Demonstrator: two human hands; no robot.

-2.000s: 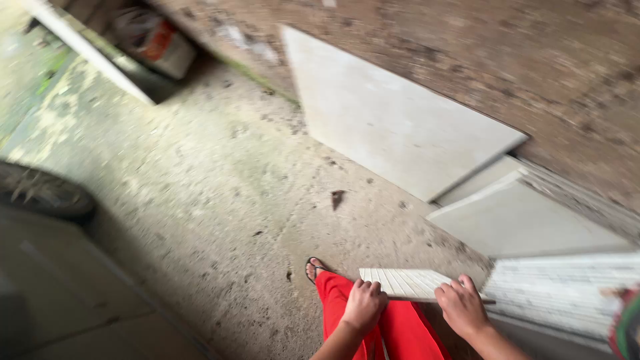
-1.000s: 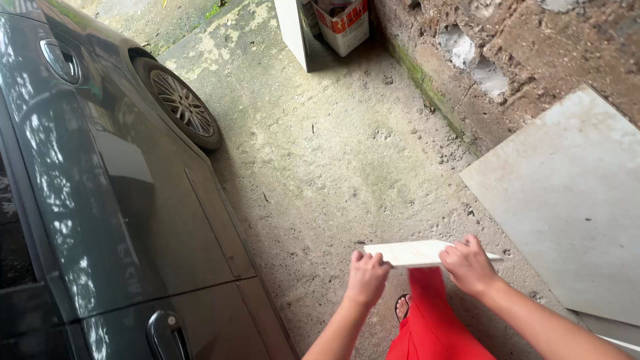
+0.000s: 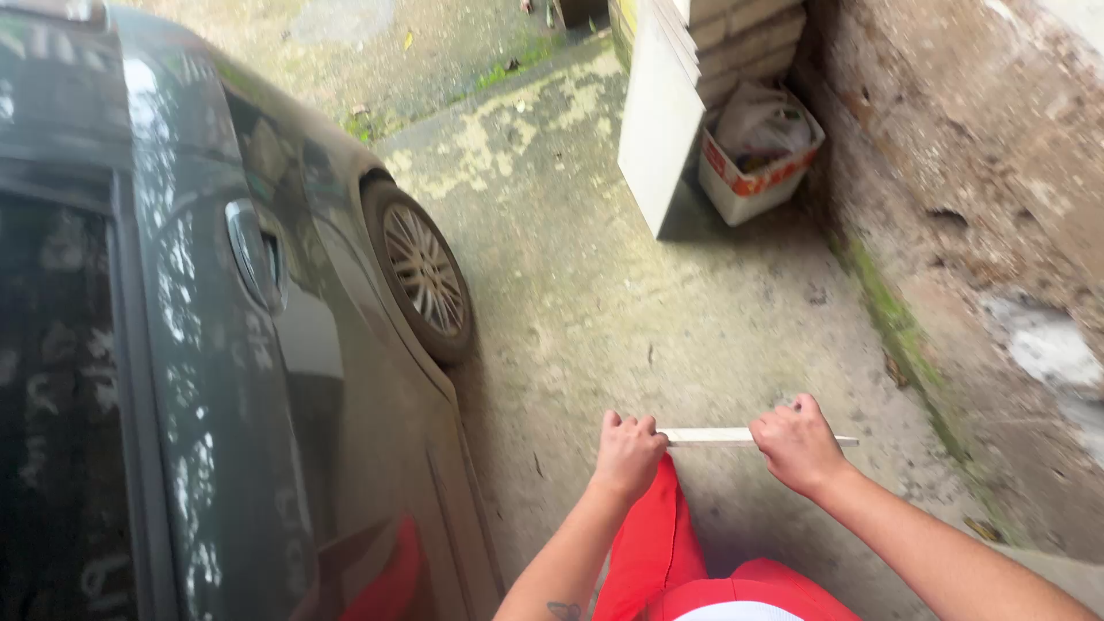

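A thin white slab, perhaps a tile, (image 3: 711, 437) is seen nearly edge-on in front of my red trousers, low in the view. My left hand (image 3: 631, 450) is closed around its left end. Near the other end, my right hand (image 3: 795, 442) grips the top edge, and a short tip of the slab sticks out to the right of that hand. The slab's faces and its lower part are mostly hidden from this angle.
A dark car (image 3: 362, 414) with its wheel (image 3: 424, 272) stands along the left. Ahead, large white panels (image 3: 660, 129) stand beside a white and orange box (image 3: 759, 177) holding plastic bags. A rough wall (image 3: 992, 198) with a mossy base runs along the right.
The view has swung and moved forward along the car, so the box and upright panels are closer. The large slabs leaning on the right wall have left the view. Both hands still hold the white slab.
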